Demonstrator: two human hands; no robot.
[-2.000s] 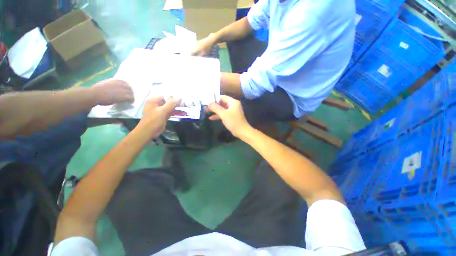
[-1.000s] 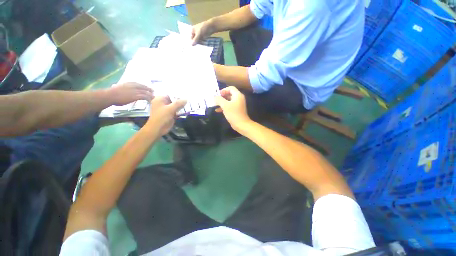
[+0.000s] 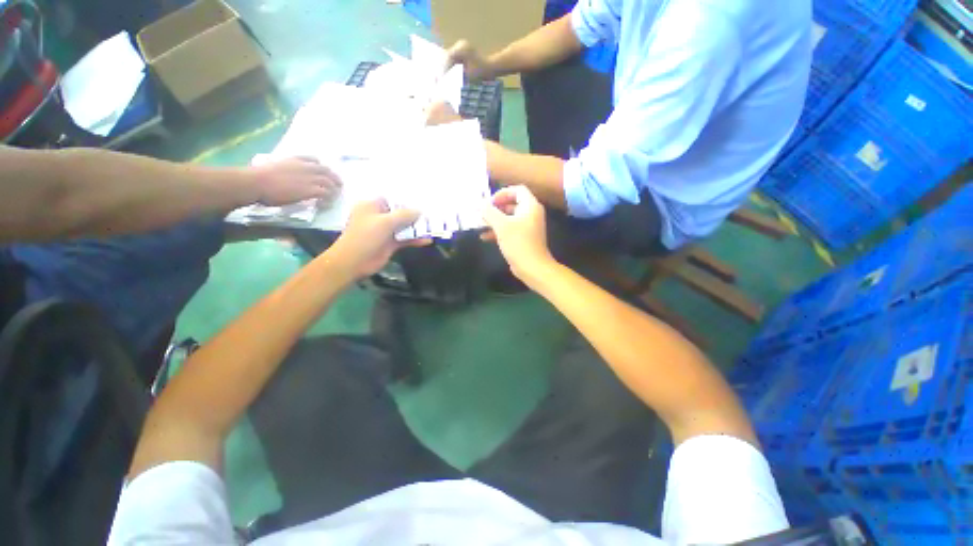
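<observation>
A white printed sheet [image 3: 443, 176] with small dark marks along its near edge lies over a broad white stack of sheets [image 3: 320, 123] on a black crate [image 3: 485, 101]. My left hand [image 3: 373, 235] pinches the near left part of the printed sheet between thumb and fingers. My right hand [image 3: 517, 224] is at the sheet's near right corner, thumb and fingertips closed together. Glare on the paper hides whether a separate slip is between those fingertips.
Another person's hand [image 3: 299, 181] rests on the stack at the left. A person in a light blue shirt [image 3: 694, 117] handles white paper [image 3: 427, 64] across the crate. Blue crates [image 3: 864, 352] stand at the right. An open carton [image 3: 203, 64] is at the back left.
The view has shifted, so the paper sits further right in it. The dark and reddish patch under the sheet's near edge no longer shows. My hands remain at that edge.
</observation>
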